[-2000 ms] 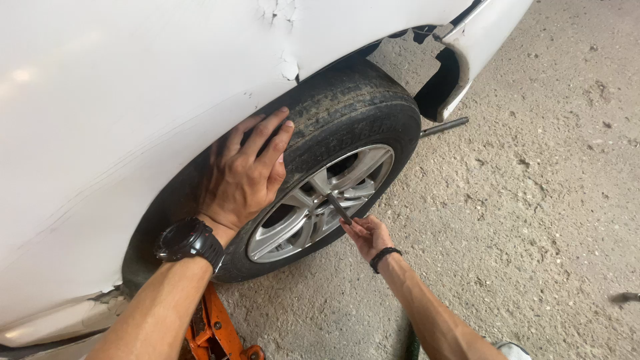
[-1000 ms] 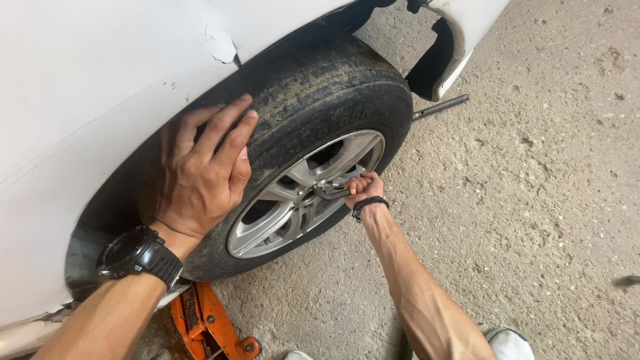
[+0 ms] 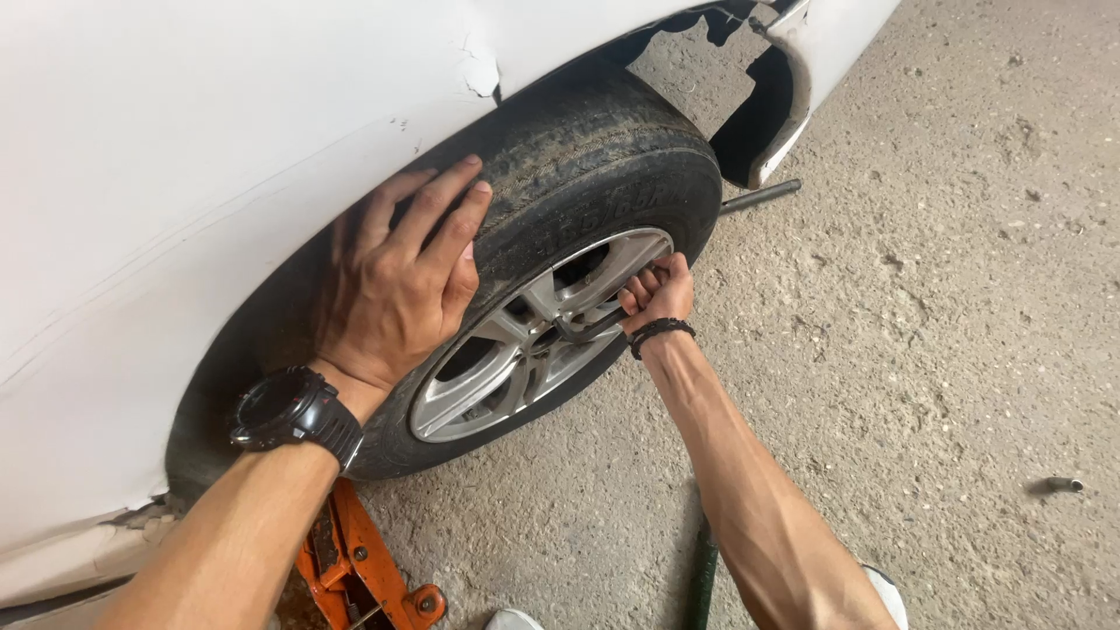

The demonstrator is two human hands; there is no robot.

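A car tire (image 3: 604,188) on a silver alloy rim (image 3: 468,395) stands in the wheel arch of a white car. My left hand (image 3: 407,262), with a black watch on its wrist, lies against the tire's upper left part, fingers spread and holding nothing. With my right hand (image 3: 658,293) I grip a bent metal lug wrench (image 3: 591,331); its bent end meets the wheel near the hub. Whether it sits on a lug nut cannot be made out. A black bracelet is on my right wrist.
The white body panel (image 3: 219,149) is scratched and torn near the arch. An orange floor jack (image 3: 372,551) stands below the tire. A metal bar (image 3: 761,196) lies beyond it. On the concrete are a small metal socket (image 3: 1065,484) and a dark green bar (image 3: 703,573).
The wrench stuck outward from the wheel two seconds ago; now it lies across the rim with my right hand closed around it. My left hand has stayed on the tire.
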